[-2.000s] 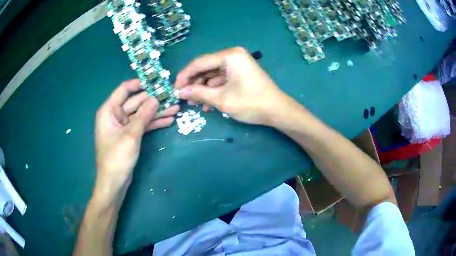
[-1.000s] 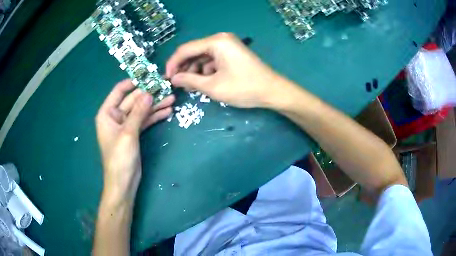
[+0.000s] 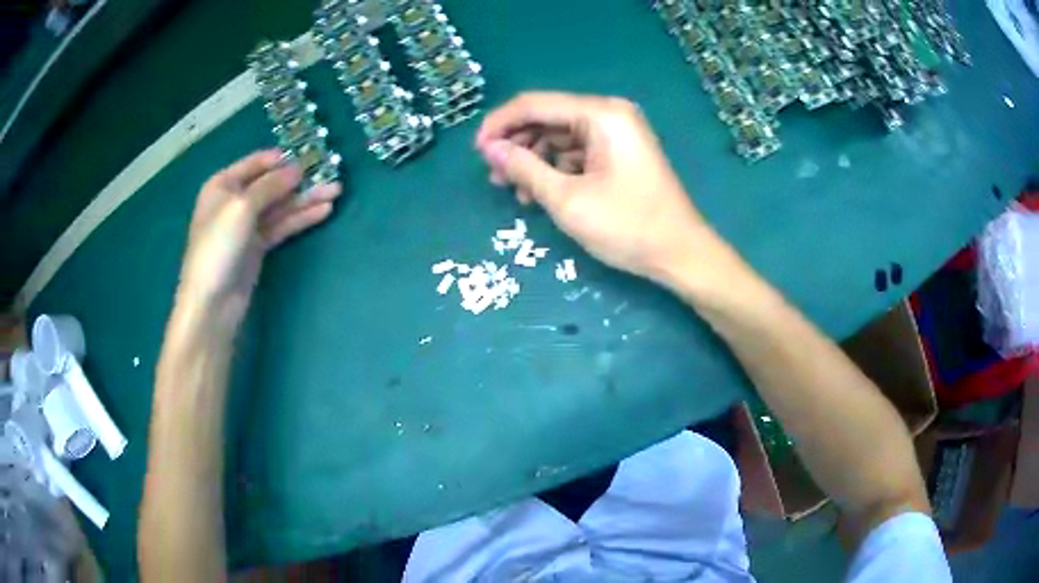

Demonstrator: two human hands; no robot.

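Note:
My left hand point(image 3: 256, 205) holds the lower end of a narrow green PCB panel strip point(image 3: 289, 105) at the left of the mat. Two more PCB strips point(image 3: 376, 93) point(image 3: 442, 59) lie to its right, side by side. A loose pile of small white parts point(image 3: 488, 285) lies in front of me, below my right hand. My right hand point(image 3: 592, 165) is over the mat above the pile, thumb and fingertips close together. I cannot tell whether something tiny is between them.
A heap of stacked PCB panels point(image 3: 798, 57) lies at the far right. Two black bits point(image 3: 889, 277) lie near the right edge. White tubes point(image 3: 74, 416) are at the lower left. Cardboard boxes point(image 3: 889, 364) and a red bin with a clear plastic bag point(image 3: 1012, 285) are below right.
My left hand has moved left with the strip, away from the white pile. My right hand has separated from the strip. The camera view has shifted.

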